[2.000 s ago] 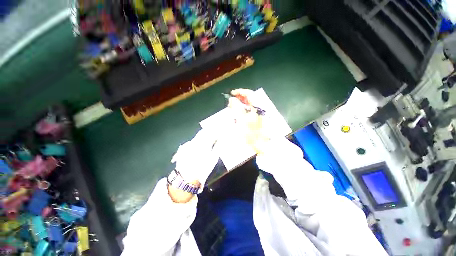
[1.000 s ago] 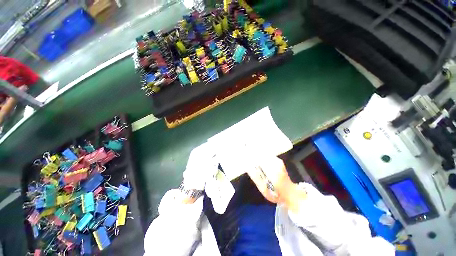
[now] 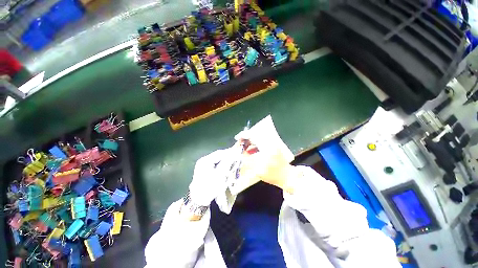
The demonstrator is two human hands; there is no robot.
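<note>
A white paper [image 3: 272, 137], folded or in several sheets, is held between both hands in front of my chest, above the bench's near edge. My left hand [image 3: 209, 170], in a white glove, grips its left side. My right hand [image 3: 271, 170] lies over its lower right part; glare hides its finger outlines. A thin dark tip, possibly a pen [image 3: 247, 125], sticks up near a small red patch at the fingertips. I cannot tell which hand holds it. Dark marks show between the hands.
A black tray of heaped binder clips [image 3: 78, 207] is at left. A fuller clip tray [image 3: 223, 84] stands ahead behind a reddish-brown board [image 3: 225, 104]. Black empty trays [image 3: 388, 52] are stacked at upper right. A white machine with a screen [image 3: 411, 208] is at right. A person's red sleeve shows far left.
The paper was spread flatter one second ago; its near part is now drawn together between the hands. My right hand has moved up and left over it. The view has shifted slightly.
</note>
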